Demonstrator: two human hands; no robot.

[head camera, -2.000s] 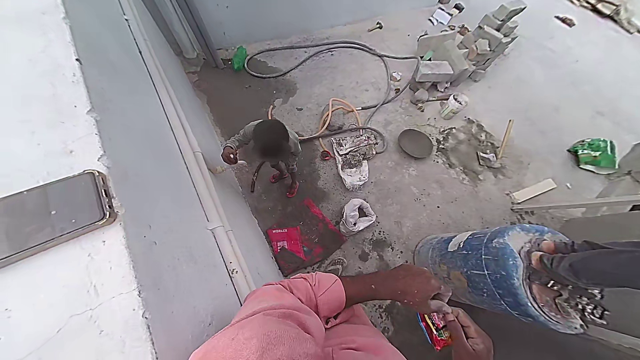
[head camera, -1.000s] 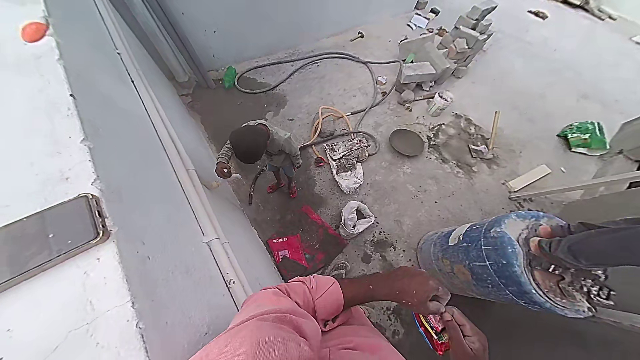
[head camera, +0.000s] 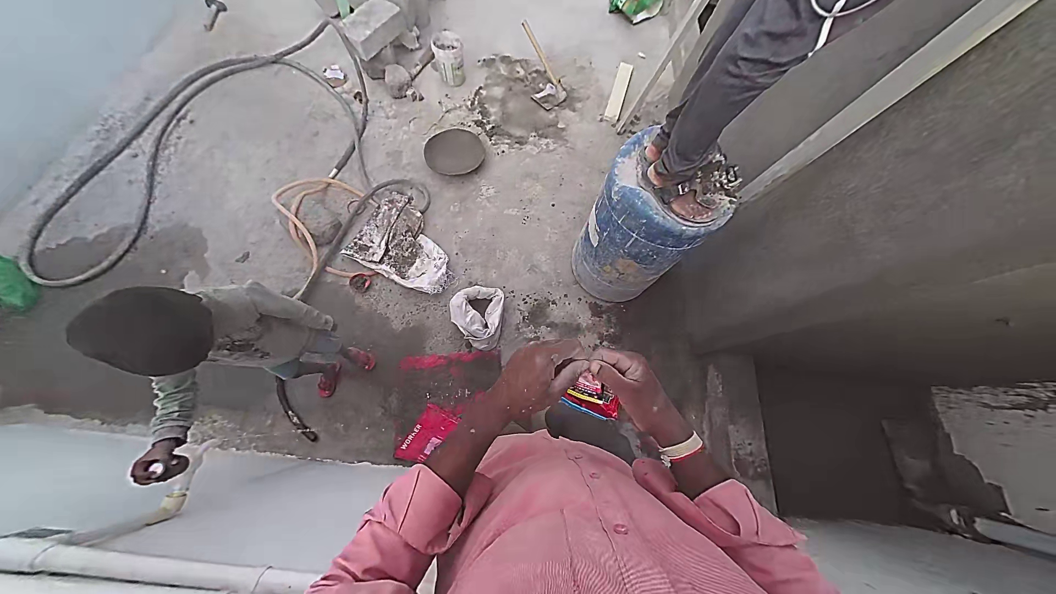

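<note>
In front of my pink shirt, my left hand (head camera: 536,379) and my right hand (head camera: 631,384) meet at the fingertips. A small red packet (head camera: 596,398) with yellow and blue edges hangs just below the fingers, between the two hands. The right wrist bears a pale band. Which fingers pinch the packet is partly hidden, and anything small between the left fingertips cannot be made out. Beyond the hands, a white sack (head camera: 478,317) with its mouth open stands on the concrete floor, and a red sheet (head camera: 429,429) with writing lies at the left.
A person in a dark cap (head camera: 140,330) stands at the left. Another person's feet rest on a blue drum (head camera: 623,235) at the right. Hoses (head camera: 148,157), a round pan (head camera: 454,152), a dirty white bag (head camera: 421,260), a bucket (head camera: 448,58) and concrete blocks (head camera: 373,29) occupy the floor.
The view has swung round to the right. Both hands stay together by the red packet. The phone on the white ledge is out of view.
</note>
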